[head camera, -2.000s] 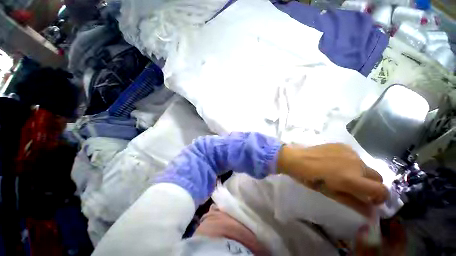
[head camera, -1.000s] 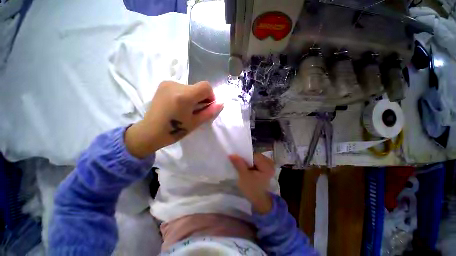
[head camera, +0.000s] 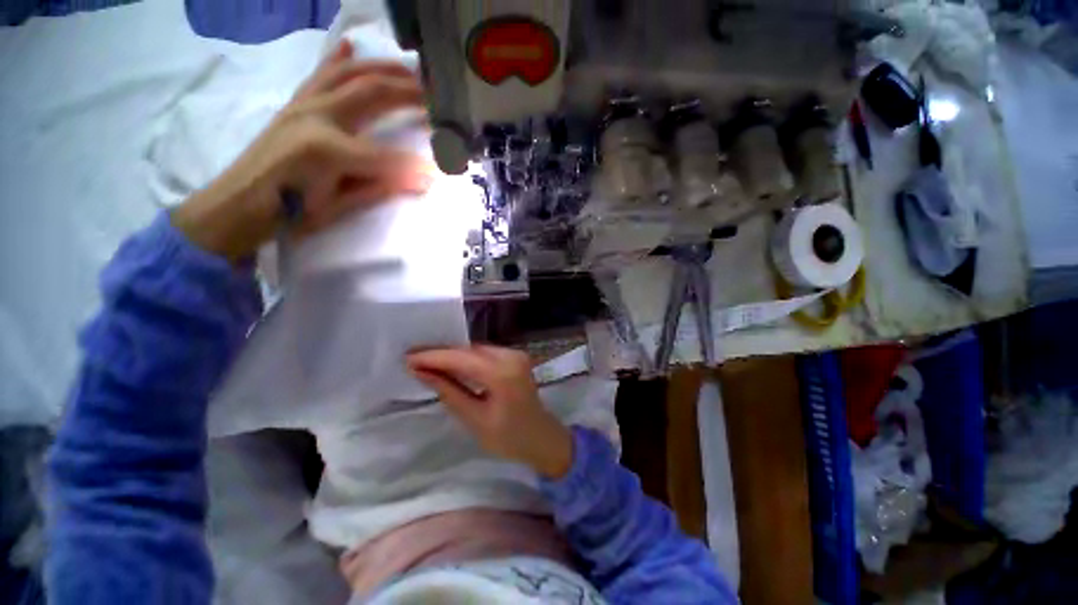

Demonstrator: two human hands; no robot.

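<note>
A white fabric piece (head camera: 355,343) lies under the needle area (head camera: 485,231) of the overlock machine (head camera: 591,106) and hangs towards my lap. My left hand (head camera: 313,160) lies over the cloth left of the needle, fingers spread, fingertips beside the lit presser area. It rests on the cloth without a visible grip. My right hand (head camera: 502,402) pinches the piece's right edge below the needle, between thumb and fingers. The large white garment cloth (head camera: 83,177) spreads at the left. The fabric under my left palm is hidden.
Right of the needle are tension knobs (head camera: 697,166), a tape roll (head camera: 818,245) with a printed strip, and grey V-shaped metal (head camera: 686,307) at the table's front edge. Dark-handled scissors (head camera: 928,148) lie at the right. A blue crate (head camera: 828,473) stands below. Purple cloth (head camera: 260,18) shows at the top.
The view has shifted, so the machine sits further left. My left hand has gone from closed fingers near the needle to spread fingers on the cloth. My right hand stays at the fabric edge.
</note>
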